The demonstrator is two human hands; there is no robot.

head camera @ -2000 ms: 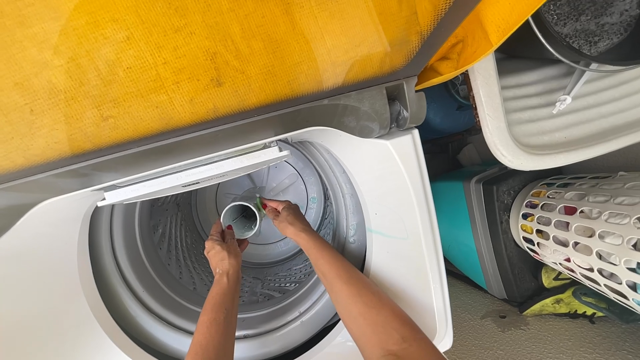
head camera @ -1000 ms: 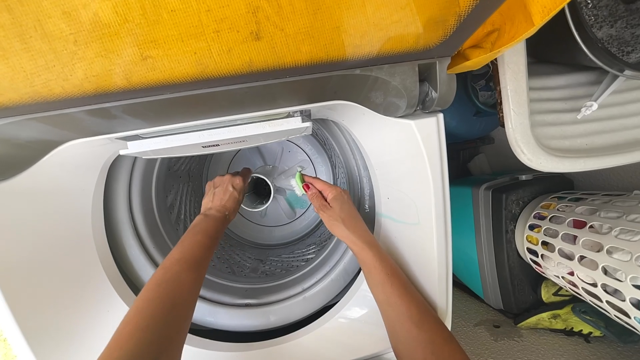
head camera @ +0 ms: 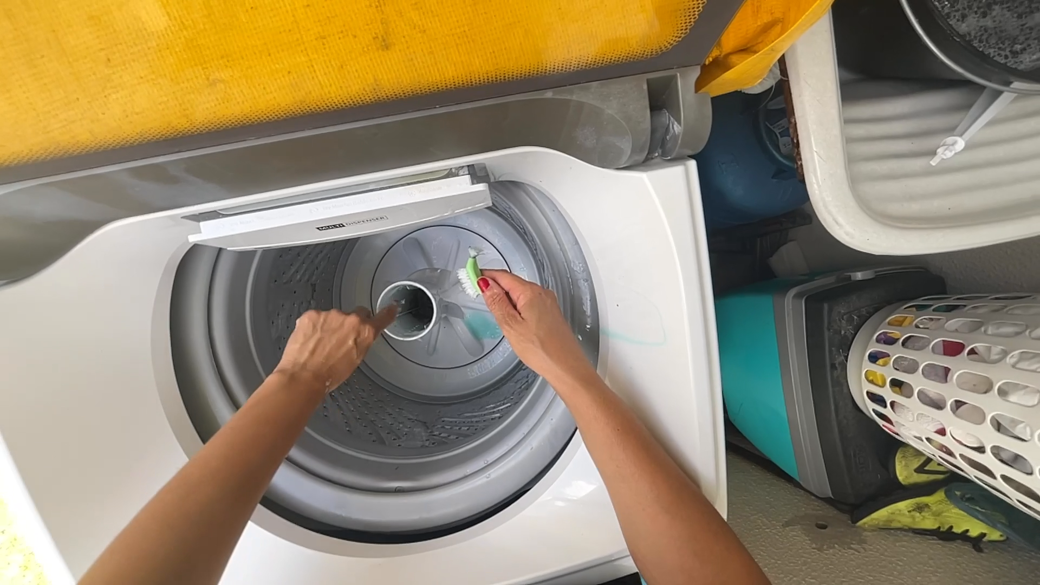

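Observation:
Both hands reach into the drum [head camera: 390, 475] of a top-loading washing machine [head camera: 650, 325]. A hollow round tube [head camera: 407, 310] stands at the drum's centre, above the finned disc [head camera: 443, 244]. My left hand [head camera: 333, 345] touches the tube's left rim, its index finger over the opening; the other fingers are curled and the thumb is hidden. To the right of the tube, my right hand [head camera: 524, 313] pinches a small green brush [head camera: 472, 272] with white bristles, held clear of the tube. A teal streak shows on the disc below the brush.
A white dispenser drawer [head camera: 349, 219] juts over the drum's far edge. Behind it rises the raised lid [head camera: 325, 73], showing yellow. To the right are a white sink [head camera: 821, 162], a teal and black box [head camera: 756, 366], a white laundry basket [head camera: 975, 374] and yellow shoes [head camera: 926, 516].
Two seconds ago both hands were at the tube. My right hand has moved away to the right with the brush. My left hand has shifted, with a finger now over the opening.

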